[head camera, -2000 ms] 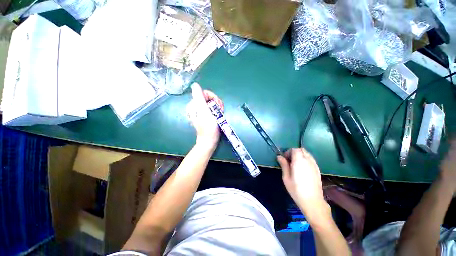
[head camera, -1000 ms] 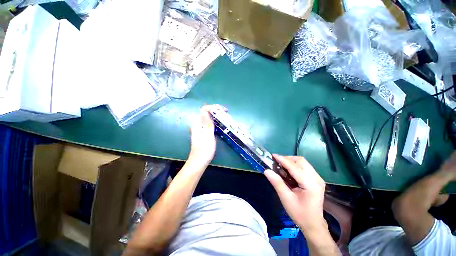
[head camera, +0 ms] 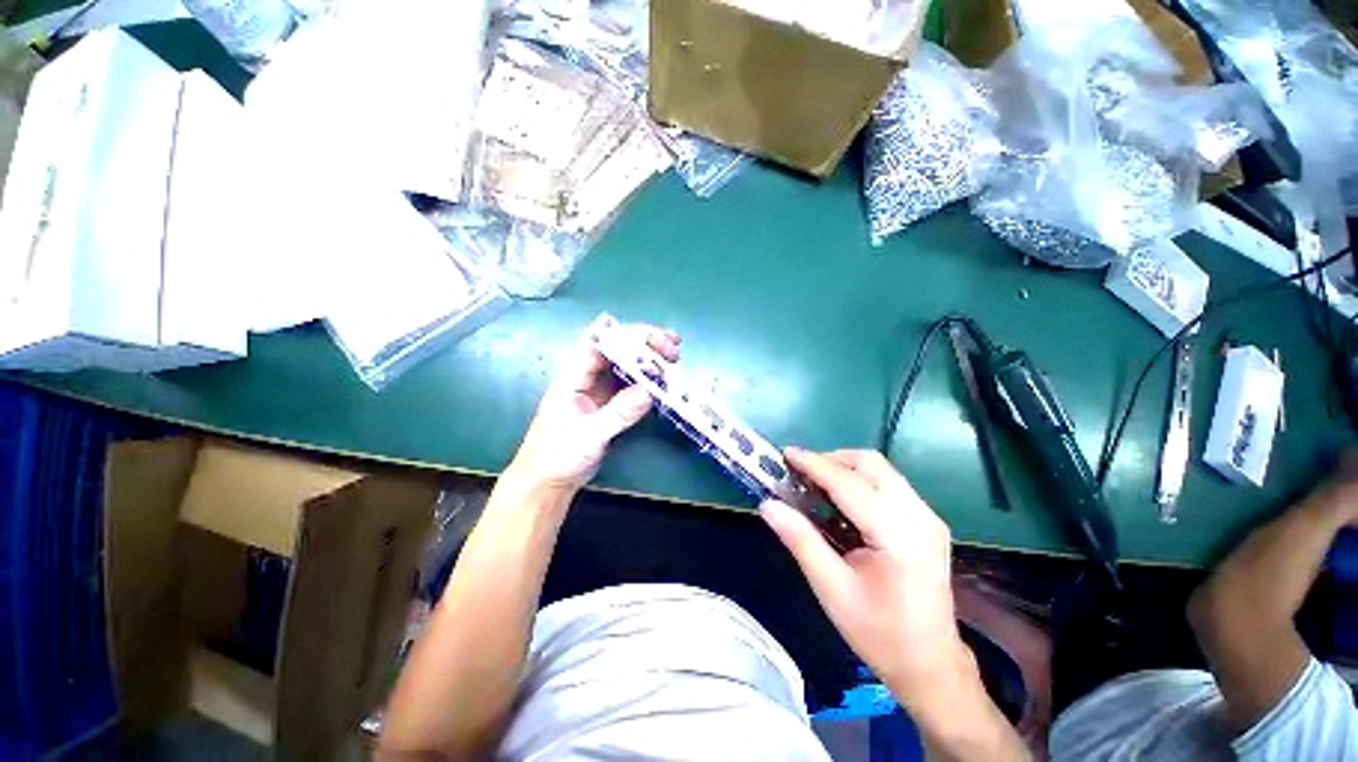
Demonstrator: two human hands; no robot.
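Observation:
A silver faceplate (head camera: 725, 432) with dark slots lies along the edge of a mortise lock body (head camera: 679, 427), whose blue-violet side shows just beneath it. My left hand (head camera: 603, 399) grips the upper left end, with fingers and thumb around it. My right hand (head camera: 871, 543) grips the lower right end, thumb below and fingers on top. The piece is held at a slant over the front edge of the bench. Whether the faceplate sits fully flush cannot be told.
An electric screwdriver (head camera: 1047, 442) and a thin dark tool (head camera: 979, 417) lie on the green bench (head camera: 789, 283) at right, beside a spare faceplate (head camera: 1177, 429) and a small white box (head camera: 1245, 415). White cartons (head camera: 90, 209) stand left. A coworker's arm (head camera: 1270, 581) is at right.
The loose faceplate has come off the bench onto the lock body. My right hand took hold with it. Since the middle frame, my left hand has shifted slightly and the slotted face has turned more toward the camera.

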